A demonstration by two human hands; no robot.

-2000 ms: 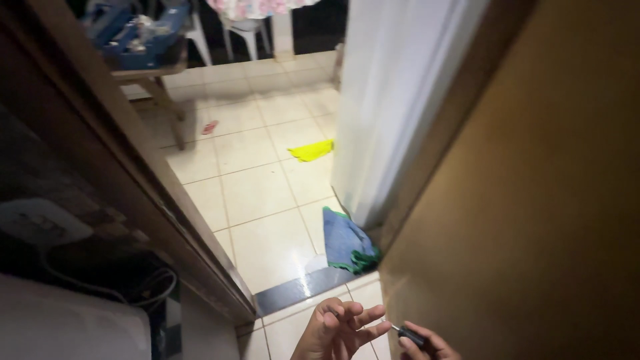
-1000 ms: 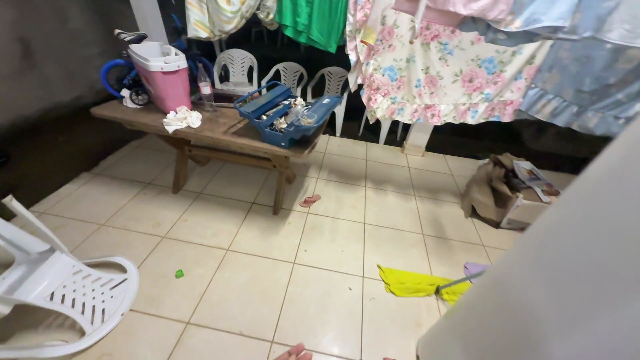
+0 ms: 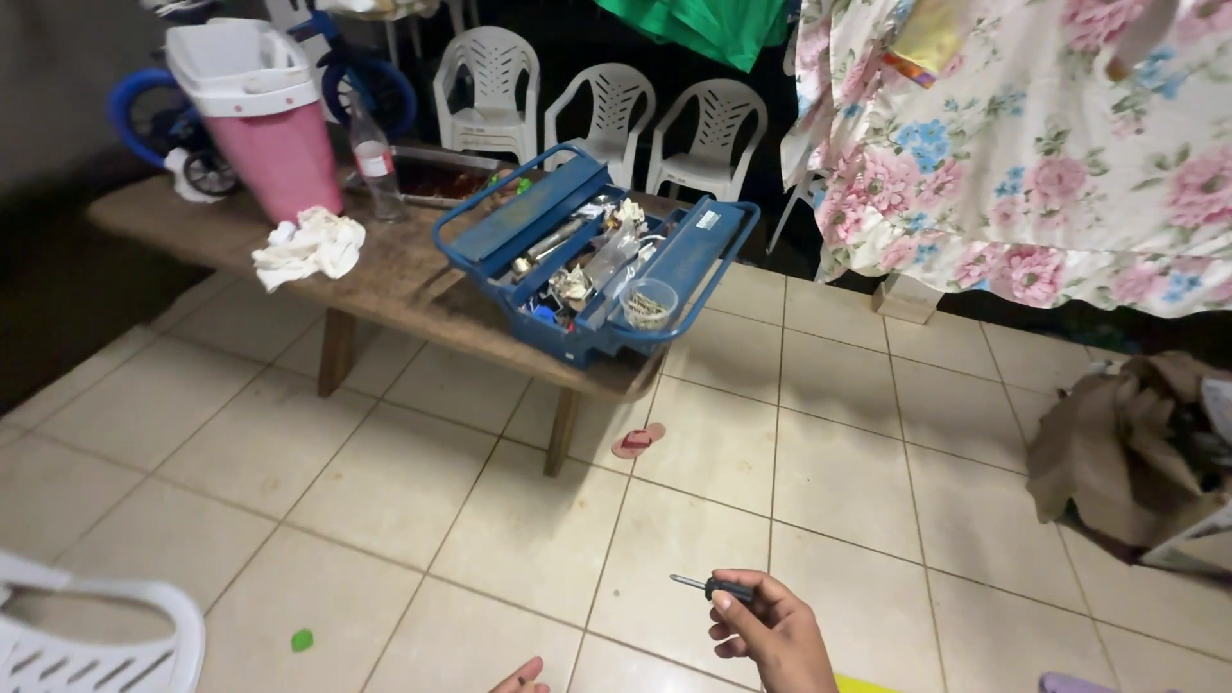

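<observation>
My right hand (image 3: 770, 626) holds a small screwdriver (image 3: 712, 586) with a dark handle, its metal tip pointing left. Only the fingers of my left hand (image 3: 522, 678) show at the bottom edge; they are apart, and the rest is out of frame. Ahead, a blue metal toolbox (image 3: 577, 337) stands opened out on a wooden table (image 3: 414, 327), its trays full of tools and small parts. A clear tub of screws or nails (image 3: 650, 303) sits at its right front. Neither hand touches the toolbox.
A pink cooler (image 3: 274, 159), a bottle (image 3: 377, 168) and a white cloth (image 3: 310, 248) are on the table. A flip-flop (image 3: 638, 441) lies on the tiles. White plastic chairs (image 3: 707, 140) stand behind, another chair (image 3: 106, 626) at lower left. Floral fabric (image 3: 1011, 183) hangs at right, above a brown bundle (image 3: 1126, 448).
The view has moved from a doorway to the tiled area and nearer the table and toolbox. My right hand has come into view with the screwdriver since one second ago.
</observation>
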